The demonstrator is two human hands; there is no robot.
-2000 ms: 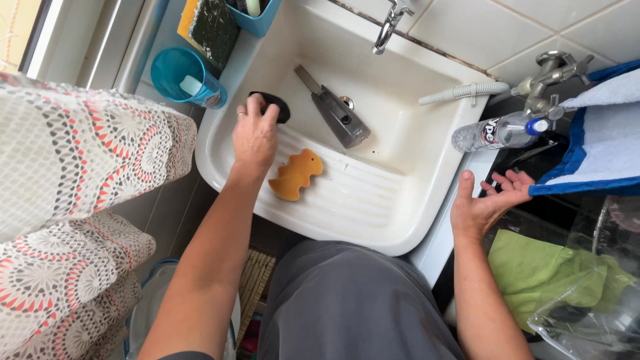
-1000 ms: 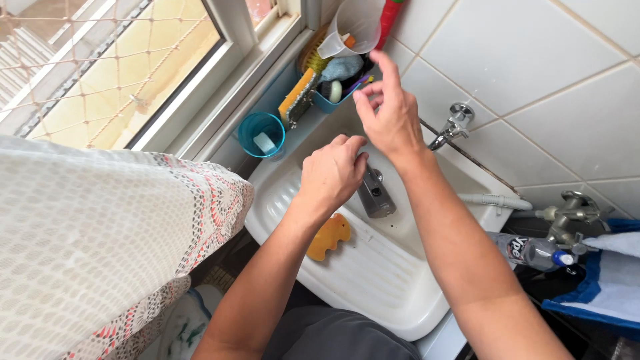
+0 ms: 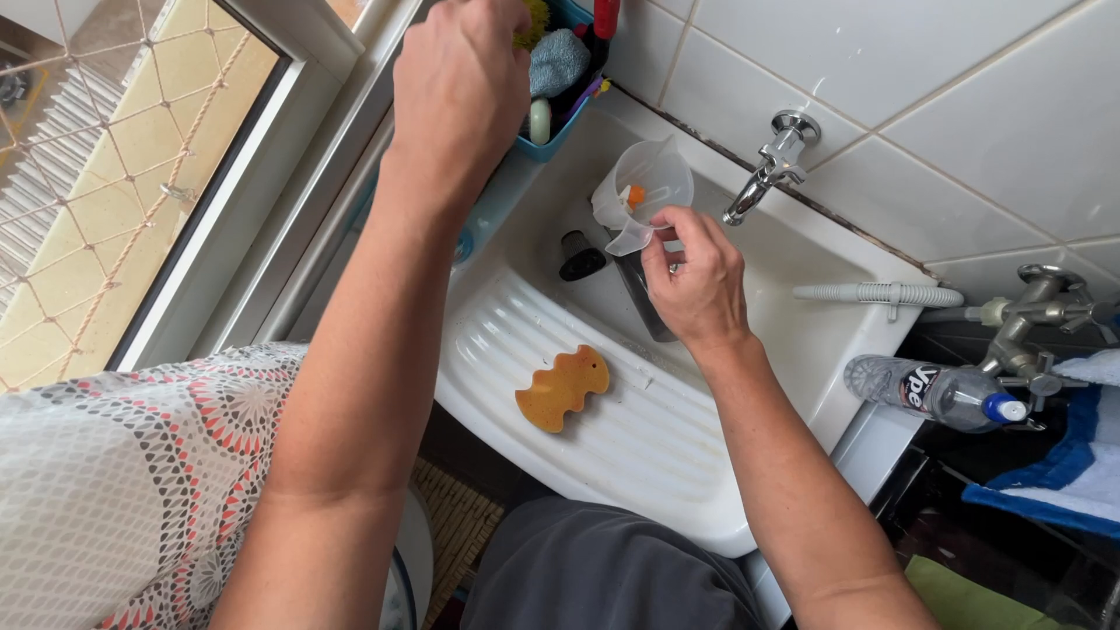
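Note:
My right hand (image 3: 700, 276) pinches the handle of a translucent plastic measuring cup (image 3: 661, 179) over the basin of the white laundry sink (image 3: 787, 315). Something small, orange and white, shows in or through the cup. Beneath it lie a dark grey plastic part (image 3: 643, 297) and a short black cylindrical part (image 3: 580, 255). On the ribbed washboard rests an orange animal-shaped sponge (image 3: 564, 388). My left hand (image 3: 464, 83) is at a blue caddy (image 3: 547, 149) holding a blue cloth (image 3: 558, 63) and a yellow brush (image 3: 532, 24). Its fingertips are cut off or hidden, so its hold is unclear.
A chrome tap (image 3: 761, 179) juts from the tiled wall. A grey drain hose (image 3: 875, 295) crosses the sink's right rim, near a clear bottle (image 3: 932, 394) with a blue cap. At left are a patterned curtain (image 3: 175, 490) and a netted window (image 3: 131, 184).
The measuring cup, at the caddy one second ago, is now over the basin in my right hand. My left hand has moved from above the sink to the caddy. The view has shifted.

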